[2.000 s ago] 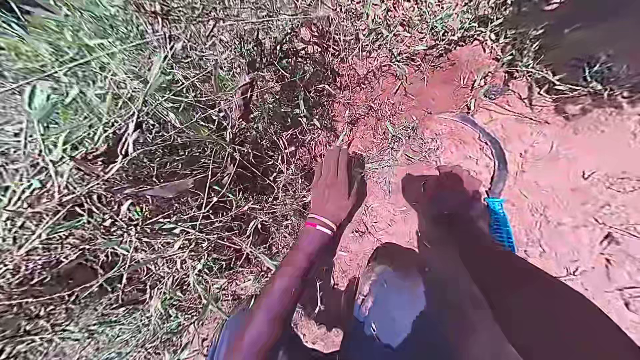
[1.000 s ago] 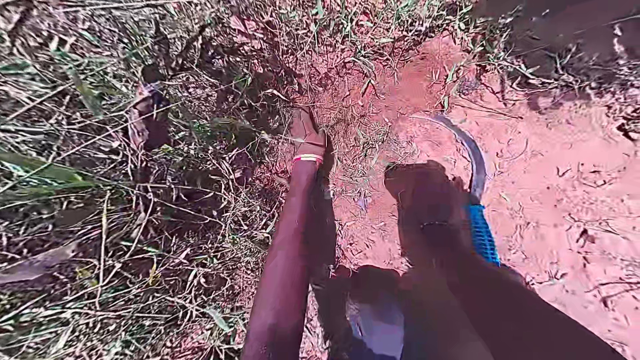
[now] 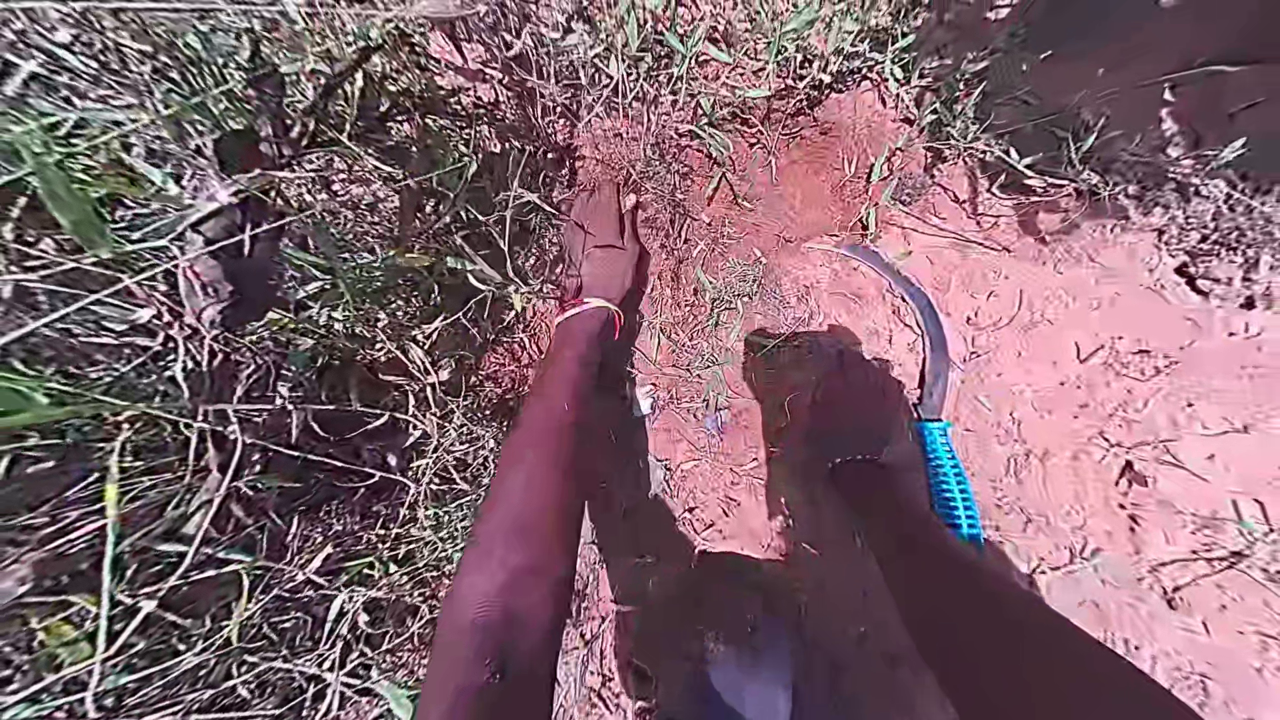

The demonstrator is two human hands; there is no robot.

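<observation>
My left hand (image 3: 603,245) reaches down to the red soil at the edge of the grass (image 3: 370,300), a pale and red band around its wrist. Its fingers point away from me, and their tips are partly hidden, so any grip is unclear. To the right, my right hand (image 3: 865,410) is low over the ground in deep shadow, with a thin dark band near the wrist. A sickle lies just right of it, its curved metal blade (image 3: 932,335) pointing forward and its blue ribbed handle (image 3: 950,480) beside the wrist. Whether the hand touches the handle cannot be told.
Dense dry and green grass covers the left side. Bare reddish soil (image 3: 1080,400) with small twigs spreads on the right. A dark patch (image 3: 1130,80) borders the weeds at the top right. Part of my clothed leg (image 3: 745,650) shows at the bottom, in shadow.
My left hand has moved forward along the grass edge, farther from my legs. The sickle has stayed beside my right arm.
</observation>
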